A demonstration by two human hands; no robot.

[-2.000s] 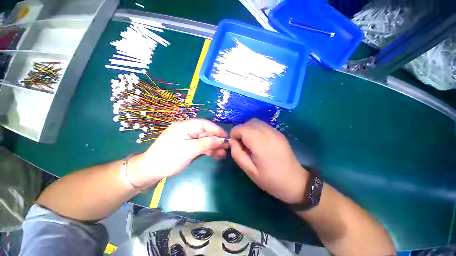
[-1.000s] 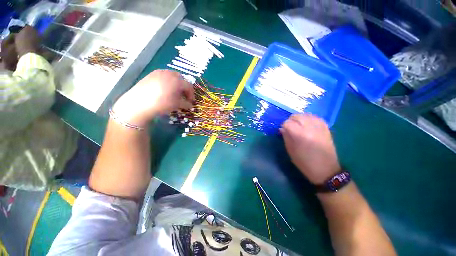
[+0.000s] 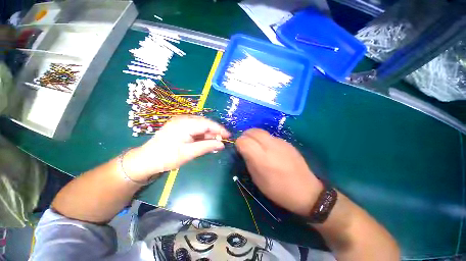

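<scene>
My left hand [image 3: 186, 144] holds a small white connector housing [image 3: 218, 138] between thumb and fingers, with a short yellow lead running toward my right hand. My right hand [image 3: 265, 158] is closed at the lead's other side; its fingertips are mostly hidden, so what they pinch cannot be told. A part-built harness [image 3: 235, 179] with a white head and yellow, dark and white wires lies on the bench just below my hands. The pile of pre-wired connector leads [image 3: 158, 106] lies left of my left hand. Blue wires [image 3: 255, 118] lie just beyond my hands.
A blue tray [image 3: 305, 92] holds thin white wires. A second blue tray [image 3: 347, 56] behind it holds one lead. White sleeving tubes [image 3: 153, 55] lie above the coloured pile. A compartment box [image 3: 76, 99] stands at left. Clear plastic bags [image 3: 439, 71] lie at rear right beyond the metal rail.
My left hand has come back from the coloured pile with a connector, and my right hand has moved in to meet it. The part-built harness, now on the bench, was not visible there two seconds ago.
</scene>
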